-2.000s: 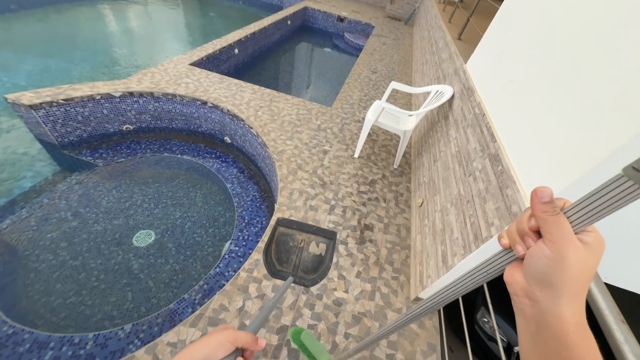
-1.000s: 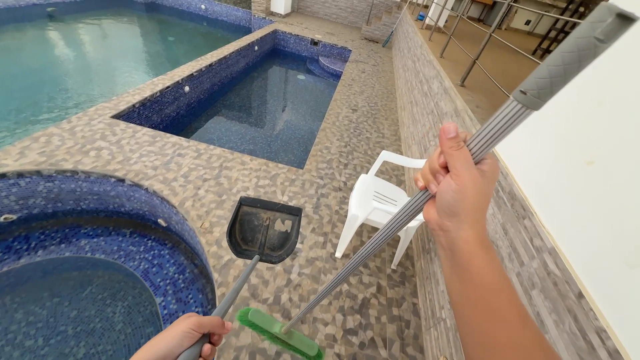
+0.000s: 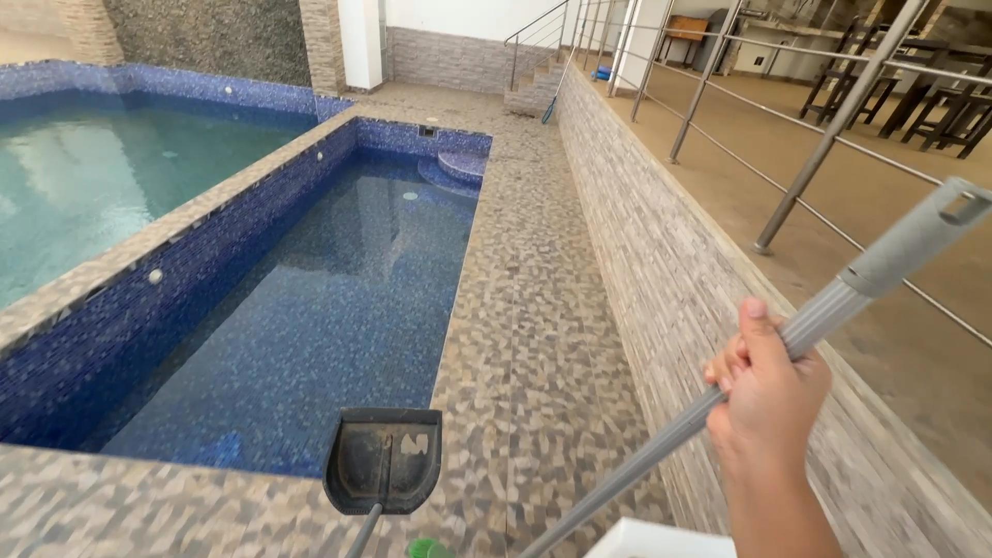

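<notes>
My right hand [image 3: 771,387] is closed around the grey ribbed broom handle [image 3: 620,473], below its grey end grip. The handle slants down to the left, and a bit of the green broom head [image 3: 428,549] shows at the bottom edge. A long-handled black dustpan [image 3: 384,465] is in front of me at the near corner of the rectangular pool, its pan worn and dusty. Its grey stick runs out of the bottom of the view. My left hand is out of the frame.
A blue-tiled rectangular pool [image 3: 349,294] lies left of the stone-patterned walkway [image 3: 535,310]. A low stone-clad wall [image 3: 659,256] with a metal railing [image 3: 821,147] borders the right. Part of the white plastic chair [image 3: 659,540] shows at the bottom. A long-handled tool [image 3: 549,110] leans far ahead.
The view has moved forward along the walkway, past the round pool. The white chair has slid to the bottom edge. My left hand, earlier on the dustpan's stick, has left the view.
</notes>
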